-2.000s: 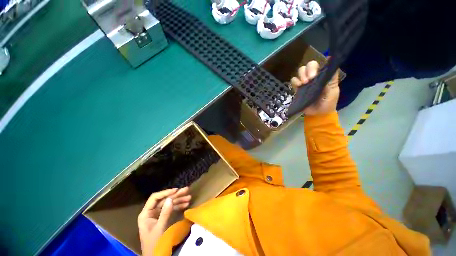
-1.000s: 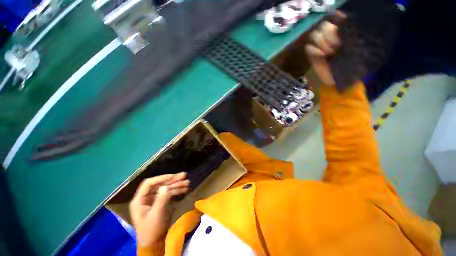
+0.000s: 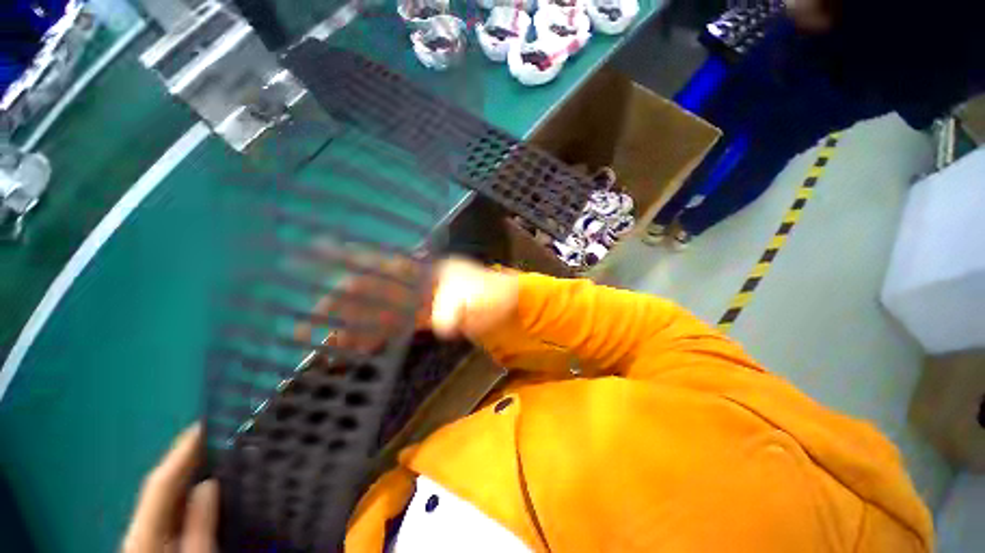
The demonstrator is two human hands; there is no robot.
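Observation:
A black foam strip with rows of open round holes (image 3: 313, 432) hangs in front of me over the bench edge and the near cardboard box. Its upper part is smeared by motion. My left hand (image 3: 173, 502), cut off by the bottom edge, grips the strip's left edge. My right hand (image 3: 432, 297) is blurred at the strip's right side, its fingers overlapping the blurred holes; whether they are closed on it is unclear. The near brown cardboard box (image 3: 459, 394) is mostly hidden behind the strip and my right arm.
Another holed foam strip (image 3: 432, 124) lies across the green bench (image 3: 119, 313) and over a second cardboard box (image 3: 664, 130) holding white parts. White assemblies (image 3: 535, 54) and a silver metal fixture (image 3: 221, 70) stand on the bench. A person in dark clothes (image 3: 745, 151) is at upper right.
My right hand has come down and left from the upper right to the strip before me. My left hand has moved left and down from the near box onto the strip's edge.

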